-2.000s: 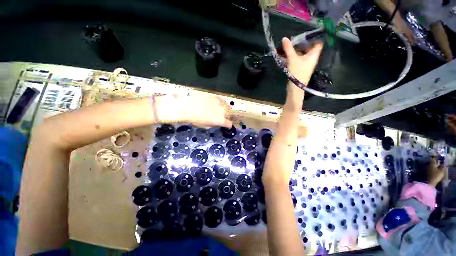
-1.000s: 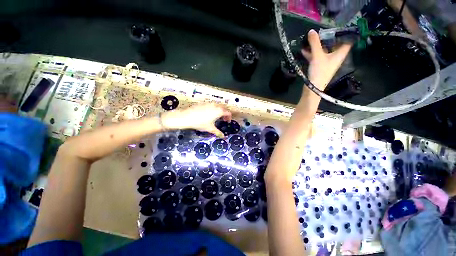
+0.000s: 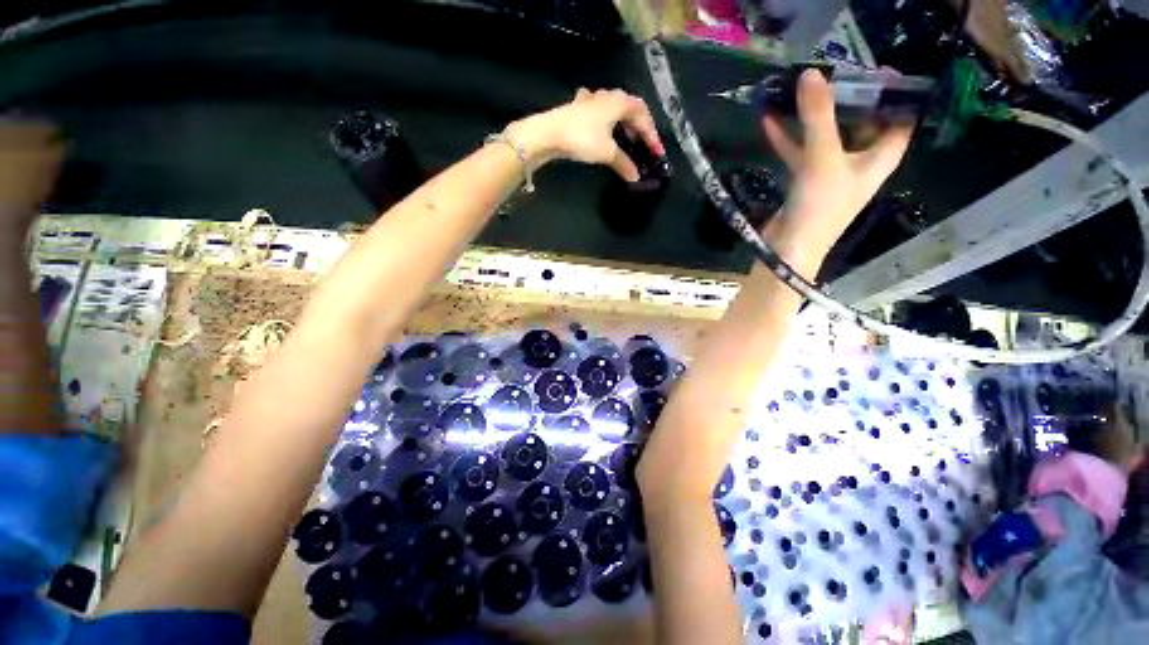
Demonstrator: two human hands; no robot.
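Observation:
My left hand (image 3: 602,131) is over the dark green belt, its fingers around a round black disc (image 3: 640,154) at the top of a black cylindrical unit (image 3: 630,205). Whether the disc touches the unit is hard to tell. My right hand (image 3: 834,154) holds the power screwdriver (image 3: 869,91) above the belt; its thin tip points left. A pale mottled hose (image 3: 706,176) loops from the green fitting and passes in front of my right wrist. Rows of glossy black discs (image 3: 523,456) lie in the clear blister tray in front of me.
Other black units (image 3: 368,141) stand on the belt (image 3: 202,114). A neighbouring tray (image 3: 857,479) with small dark dots lies right, below a pale metal post (image 3: 1008,202). Cream loops (image 3: 258,343) lie left. A neighbour's pink-cuffed sleeve (image 3: 1077,491) is at right, a blue sleeve (image 3: 51,504) at left.
My left hand has moved from the tray's upper edge up to the unit on the belt, now with a disc. The screwdriver in my right hand now shows its tip, and the view has shifted.

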